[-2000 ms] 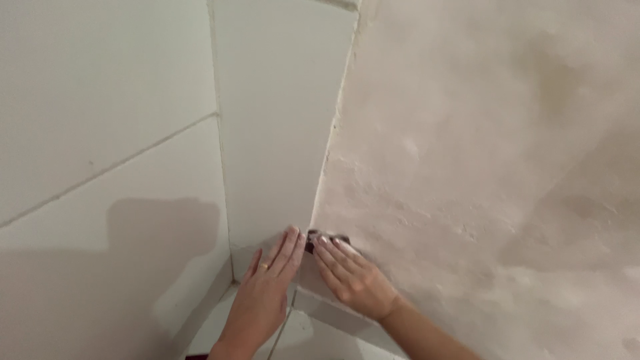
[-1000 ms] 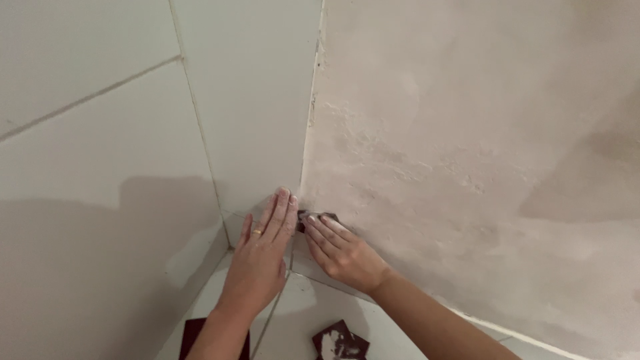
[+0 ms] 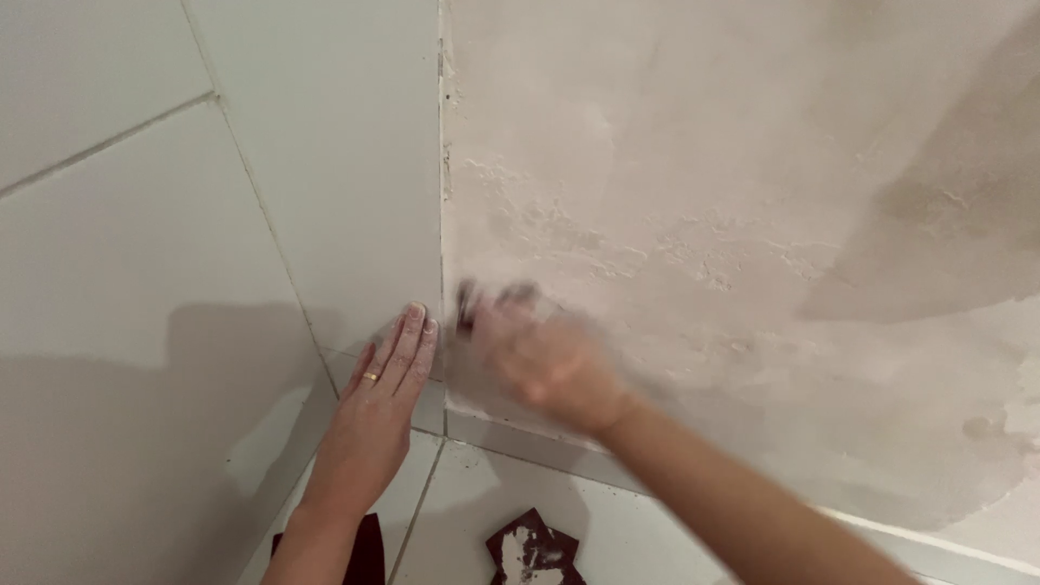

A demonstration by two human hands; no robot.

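My left hand (image 3: 386, 398), with a yellow ring on one finger, lies with its fingers extended against the pale wall tile (image 3: 349, 203) just left of the corner edge. My right hand (image 3: 552, 357) is blurred and closed around a small dark piece (image 3: 465, 309), possibly sandpaper or a sanding pad, against the rough plastered wall (image 3: 650, 203) right of that edge. White dust coats the left fingertips. Most of the dark piece is hidden by the right fingers.
On the tiled floor (image 3: 463, 487) lie dark flat pieces smeared with white (image 3: 532, 548). A dark red thing (image 3: 370, 552) shows beside my left forearm. Larger tiles cover the wall at left, and a low tile skirting (image 3: 552, 447) runs under the plaster.
My right hand with the dark piece has moved along the plaster and is now a little apart from my left hand. The view has shifted, bringing the floor pieces into sight.
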